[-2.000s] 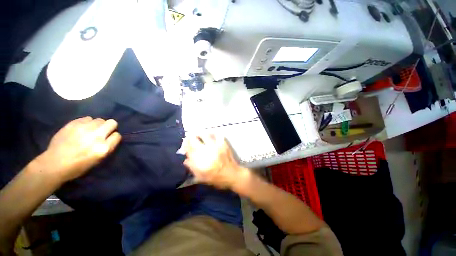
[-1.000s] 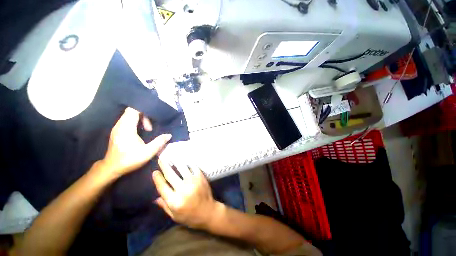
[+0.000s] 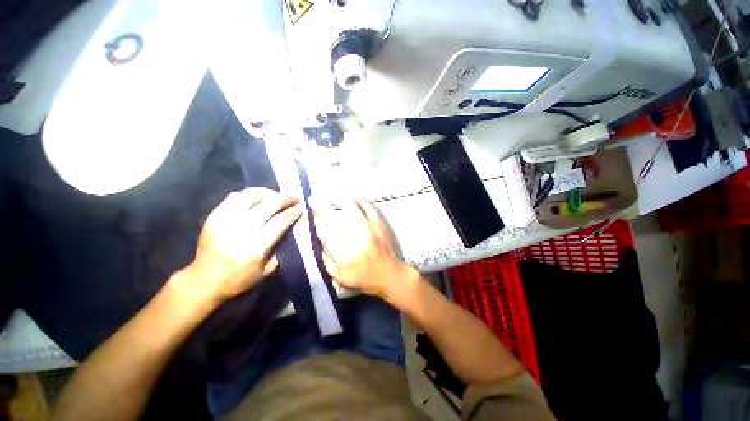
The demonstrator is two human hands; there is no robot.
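A large dark garment piece point(image 3: 90, 247) lies left of and below the machine head. A narrow dark band with a white strip point(image 3: 322, 300) runs from under the presser foot area point(image 3: 300, 140) down past the table's front edge. My left hand point(image 3: 243, 238) holds the band's left side, thumb and fingertips together at the strip. My right hand point(image 3: 354, 247) lies against the band's right edge, fingers bent; its fingertips are washed out by glare. The needle is lost in the bright light.
The white sewing machine point(image 3: 428, 49) stands behind. A black smartphone point(image 3: 462, 191) and a tan tray point(image 3: 608, 177) of small items lie at right. A red crate point(image 3: 493, 304) with black cloth point(image 3: 592, 329) is below. A pale rounded object point(image 3: 115, 123) blocks the upper left.
The garment has been turned, and the band with the white strip now shows lengthwise below the needle area. My right hand has moved up and right beside it; my left hand has moved slightly right.
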